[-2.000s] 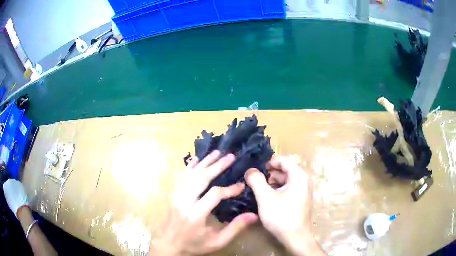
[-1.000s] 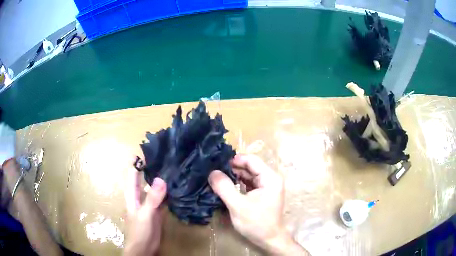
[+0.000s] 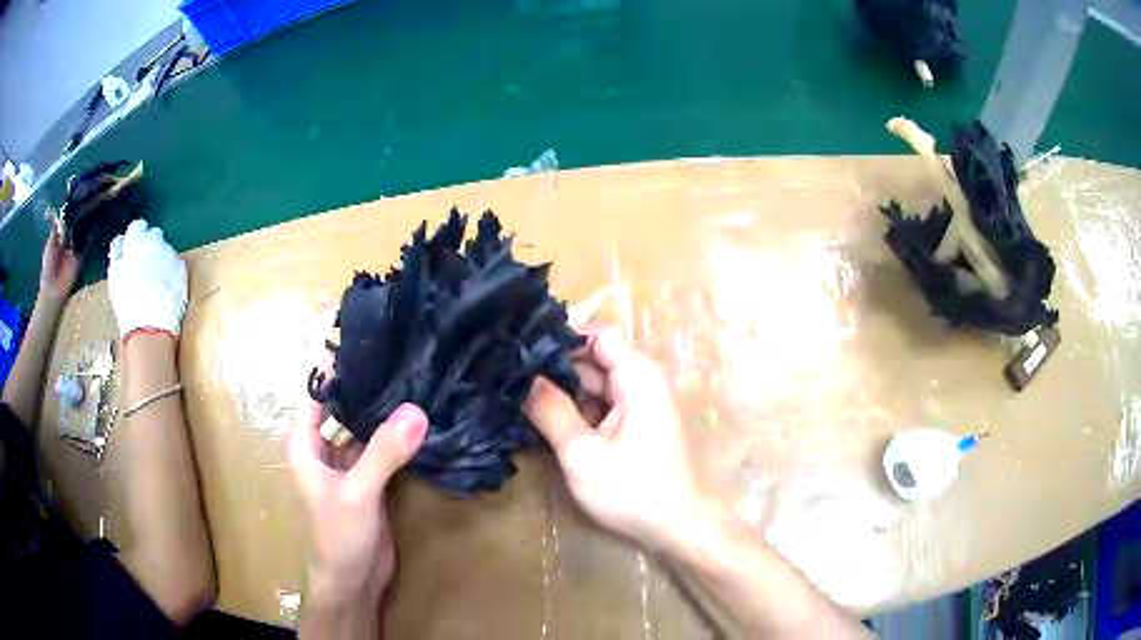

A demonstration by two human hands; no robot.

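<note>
A ragged black assembly (image 3: 438,344) with jagged, leaf-like edges is held between my two bare hands over the table. My left hand (image 3: 357,481) grips its lower left edge, thumb on top. A small cream end piece (image 3: 335,431) sticks out beside my left fingers. My right hand (image 3: 613,431) grips the lower right edge, with the thumb on the black surface and the fingers curled at the side. The fingertips under the assembly are hidden. A white glue bottle (image 3: 921,464) with a blue tip stands to the right.
An open black assembly (image 3: 980,250) with a cream rod and a brown tag (image 3: 1032,360) lies at right. Another assembly (image 3: 911,28) sits on the green belt (image 3: 626,88). At left, a person's gloved hand (image 3: 148,281) and bare hand are near another black assembly (image 3: 100,215).
The black assembly has turned slightly in my hands, and its cream end piece now shows clearly. The view has shifted. The neighbouring person's hands have reached to a black assembly at the belt.
</note>
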